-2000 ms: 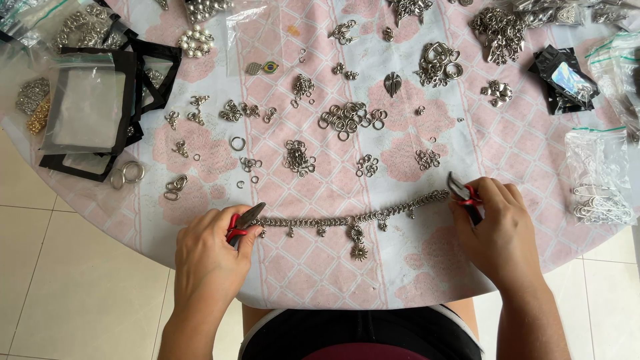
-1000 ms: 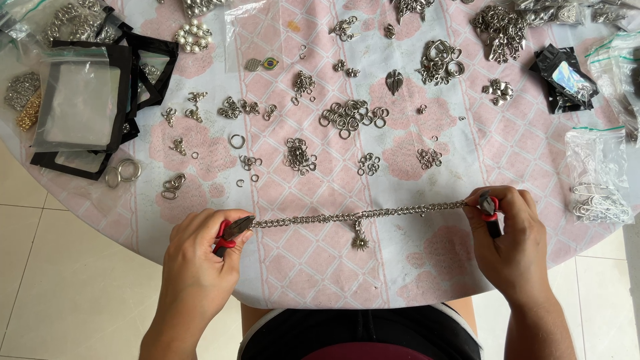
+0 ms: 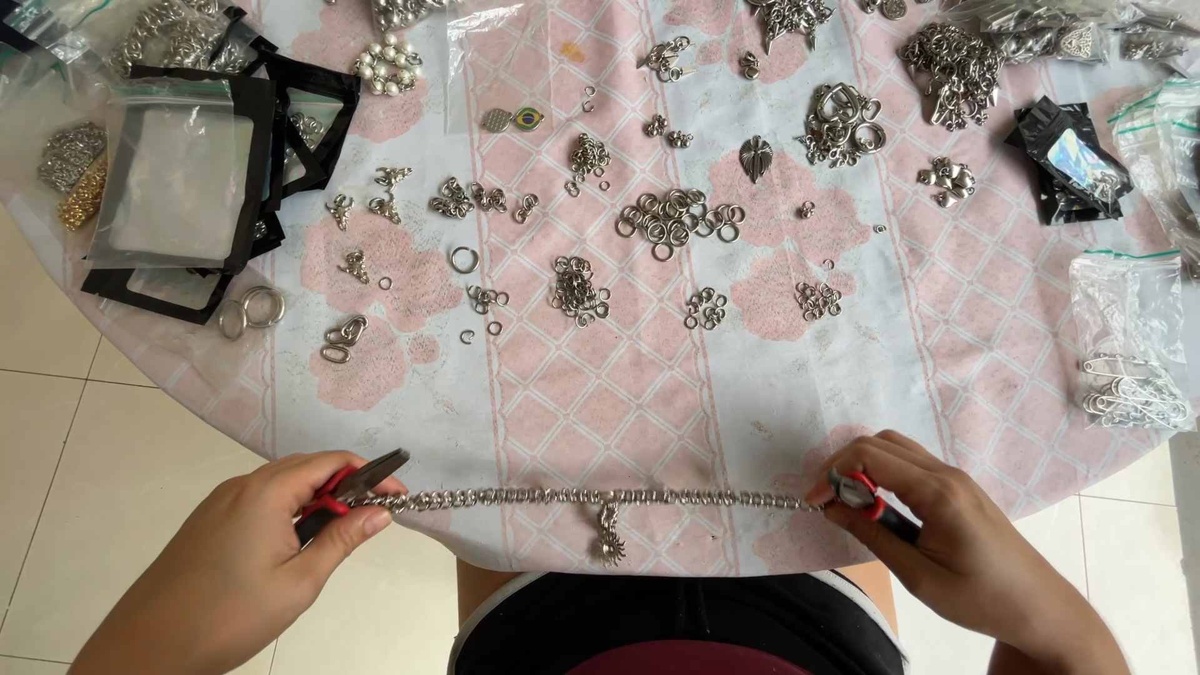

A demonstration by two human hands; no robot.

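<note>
A silver-coloured metal chain [image 3: 562, 497] stretches nearly straight between my two hands at the near edge of the table. From its middle hangs a sun-shaped charm [image 3: 610, 544] on a short length of links. My left hand [image 3: 281, 525] pinches the chain's left end between thumb and finger and also holds red-and-black-handled pliers [image 3: 370, 475], their jaws pointing up and right. The right end is pinched by my right hand [image 3: 923, 525], which holds a second pair of pliers [image 3: 858, 490] with red and black handles. Fingers hide both chain ends.
Beyond the chain, on the patterned tablecloth [image 3: 600, 403], lie piles of jump rings [image 3: 675, 220], a wing-shaped charm [image 3: 756, 158] and small metal charms [image 3: 356, 266]. Black-edged zip bags [image 3: 178, 178] are at the left; a bag of safety pins [image 3: 1125, 384] lies at the right.
The chain was lower at its left end and slanted, with several small charms hanging down; now it is stretched almost level. Both hands have moved outward since the oldest frame.
</note>
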